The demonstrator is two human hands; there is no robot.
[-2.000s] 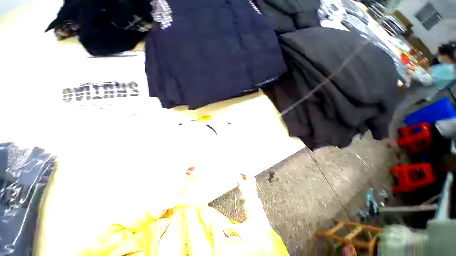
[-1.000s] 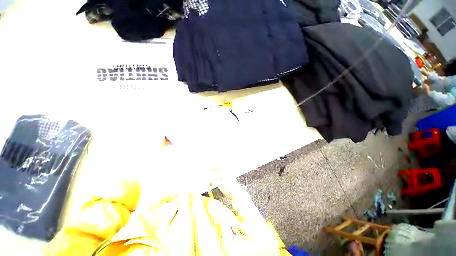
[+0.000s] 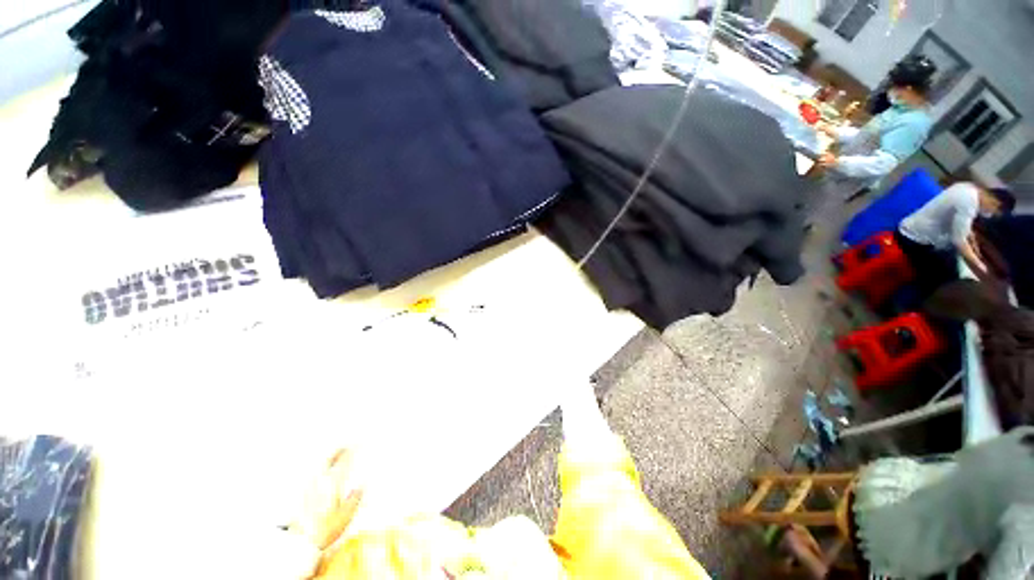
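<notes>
A pile of navy vests (image 3: 408, 147) with gingham edges lies at the top centre. Flat whitish polybags (image 3: 170, 289) with black print lie left of it. Small yellow snips (image 3: 423, 305) lie on the table below the vests, beside a short dark strand. A glossy bagged vest (image 3: 43, 510) is cut off at the lower left. My left hand (image 3: 329, 501) is washed out by glare at the bottom, near a yellow sleeve. My right hand (image 3: 581, 417) is also washed out, above the other yellow sleeve, near the table's front edge. Finger positions and anything held cannot be made out.
A black garment heap (image 3: 170, 102) lies at the upper left. Dark grey garments (image 3: 692, 181) hang over the right table edge, crossed by a thin cord (image 3: 652, 159). Red stools (image 3: 890, 346), a wooden stool (image 3: 794, 499) and two people are at the right, over a speckled floor.
The view has shifted, so the bagged vest sits lower and further left, and people show at the right. My right sleeve now shows as a separate yellow shape near the table edge.
</notes>
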